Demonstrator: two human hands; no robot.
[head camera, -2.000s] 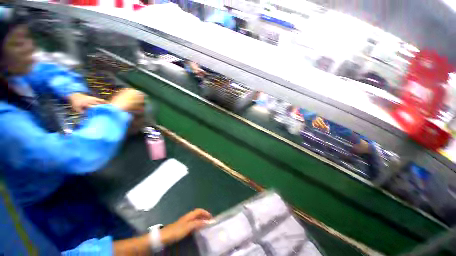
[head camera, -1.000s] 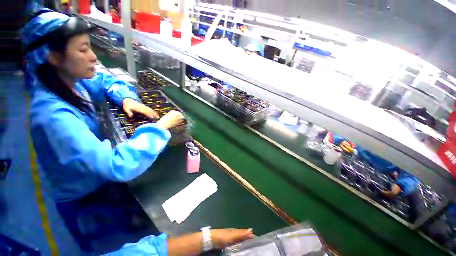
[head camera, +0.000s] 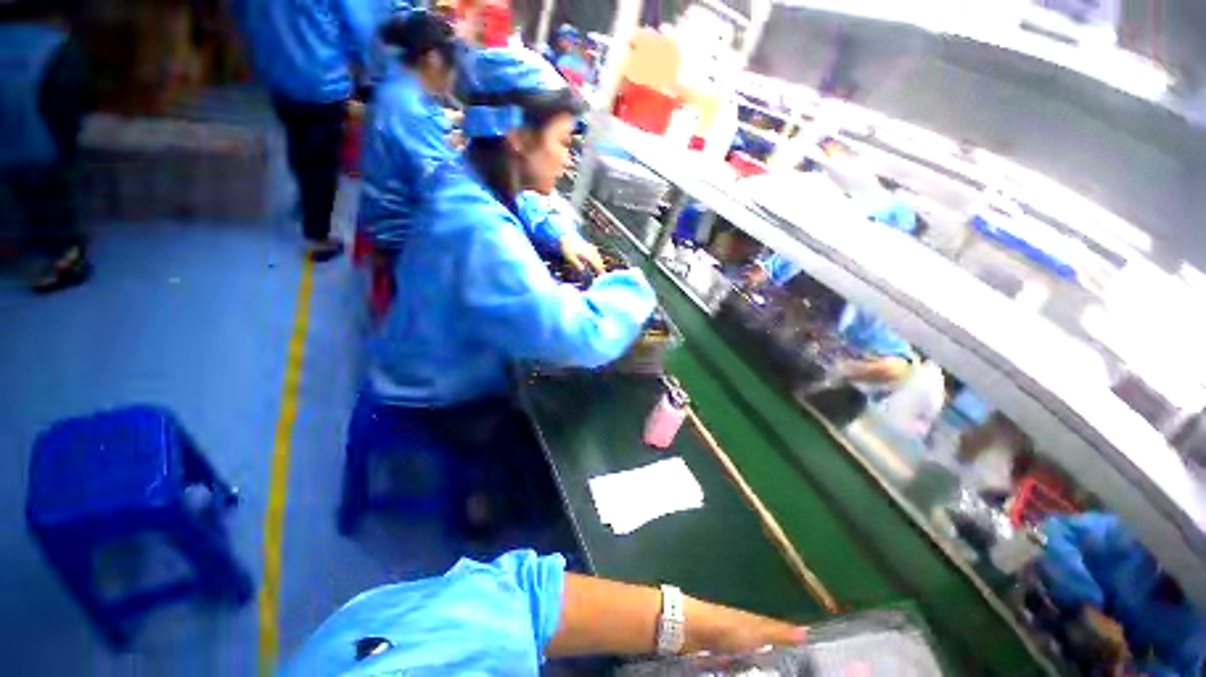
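My left hand (head camera: 761, 632) reaches in from the bottom, with a white band at the wrist and a blue sleeve. It lies at the near left edge of a clear tray (head camera: 913, 632) of whitish-grey sleeved phones, cut off by the bottom edge. Whether the fingers grip the tray is unclear. My right hand is not in view. A stack of white sleeves (head camera: 645, 495) lies flat on the dark green worktop. A pink bottle (head camera: 667, 414) stands beyond the stack.
A blue stool (head camera: 109, 466) stands on the blue floor at left. A seated worker in blue (head camera: 489, 278) handles trays beyond the bottle. The green conveyor belt (head camera: 794, 466) runs along the right under a long raised shelf (head camera: 952, 311). Other workers are behind.
The view has swung left, bringing the floor, blue stool and more workers in. My left hand remains by the tray, which now shows less at the bottom edge.
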